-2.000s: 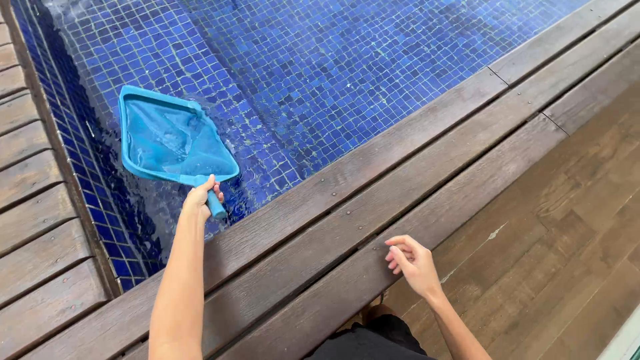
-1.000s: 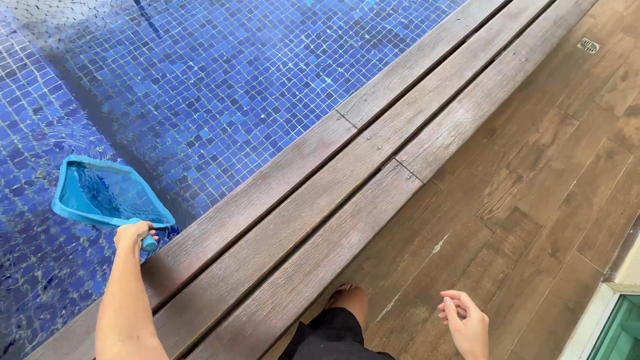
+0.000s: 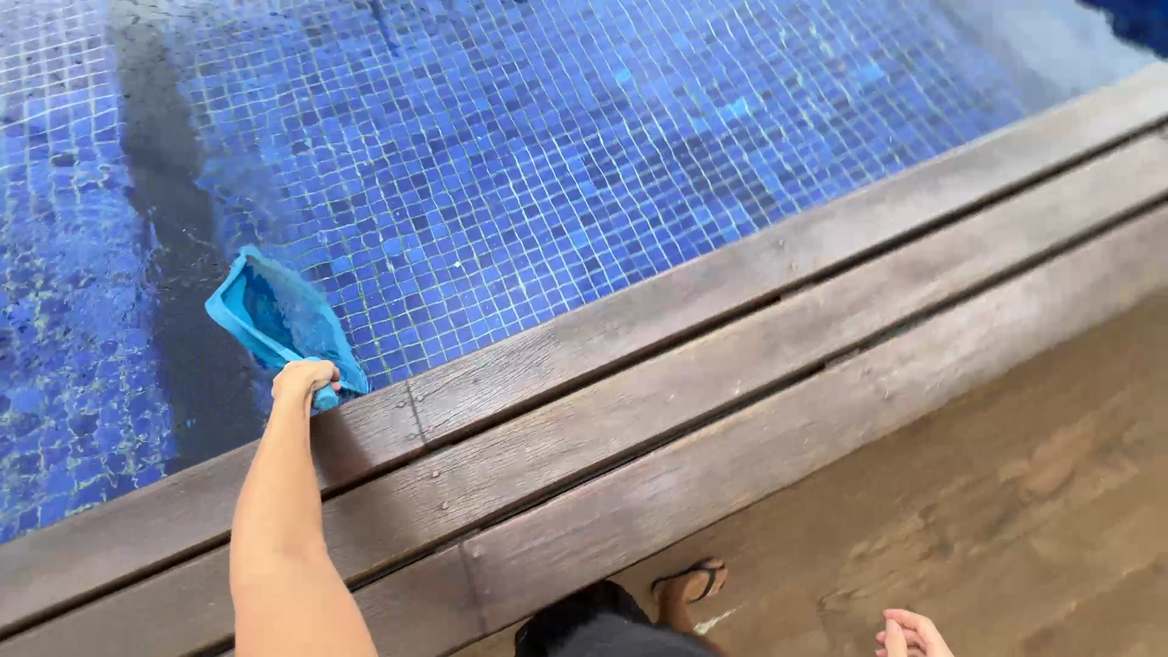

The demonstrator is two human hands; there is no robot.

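Note:
My left hand (image 3: 307,380) grips the short handle of a blue pool skimmer net (image 3: 283,310) at the pool's edge. The net's frame is tilted on its side and sits partly in the water, its mesh showing wet inside the rim. My right hand (image 3: 912,633) is at the bottom right over the brown floor, only partly in view, with its fingers loosely bent and nothing seen in it.
Blue mosaic tiles line the pool (image 3: 566,164), with a dark band under the water at the left. Dark wooden planks (image 3: 584,401) form a raised edge along it. My sandalled foot (image 3: 698,582) stands on the brown floor (image 3: 912,538) below them.
The skimmer has moved along the pool's edge in my left hand and turned from lying nearly flat to tilted on its side. My right hand has left the area above the planks. The view has swung.

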